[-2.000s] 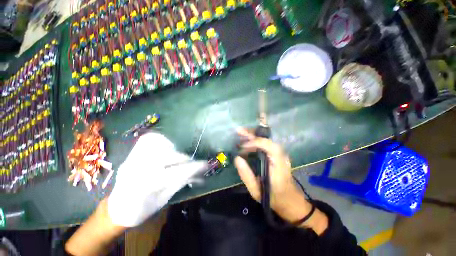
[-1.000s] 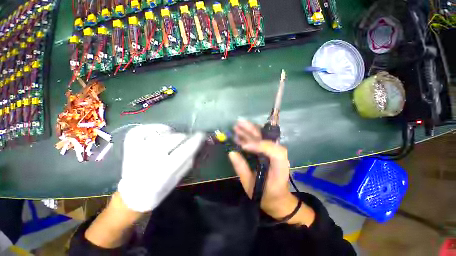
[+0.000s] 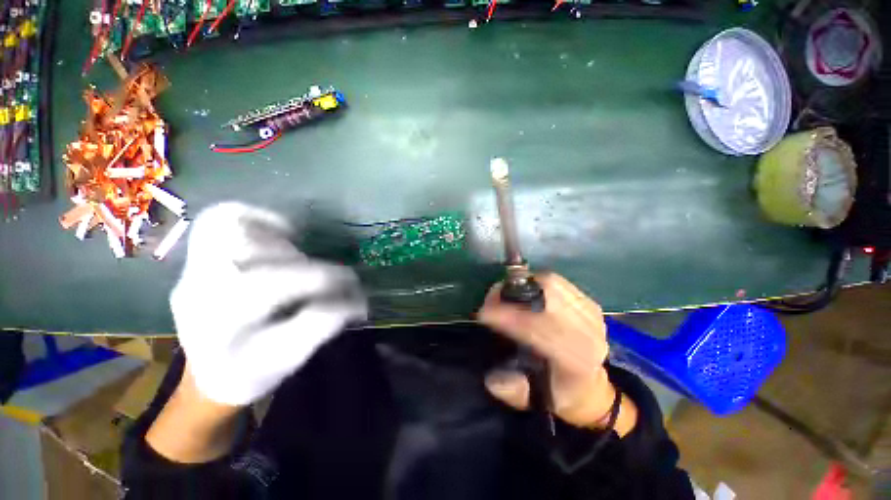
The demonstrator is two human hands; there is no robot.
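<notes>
A green circuit board (image 3: 415, 240) lies on the dark green bench top with its small silver spots facing up. My left hand (image 3: 262, 305), in a white glove and blurred, is left of the board and just below it. Its fingers are closed on solder wire (image 3: 422, 290), a thin pale strand running right, below the board. My right hand (image 3: 559, 337) is bare and grips the soldering iron (image 3: 508, 229) by its black handle. The iron's metal tip points up, to the right of the board, not touching it.
Another board assembly (image 3: 288, 114) with a red lead lies at the upper left. A pile of copper strips (image 3: 122, 156) is at far left. A white tub (image 3: 738, 93) with a blue stick and a yellowish-green pot (image 3: 806, 178) stand at right. A blue stool (image 3: 728, 356) is below the bench edge.
The view has shifted, with the board trays sliding out at the top. The board between my hands now lies green side up, and my right fingers have come away from it.
</notes>
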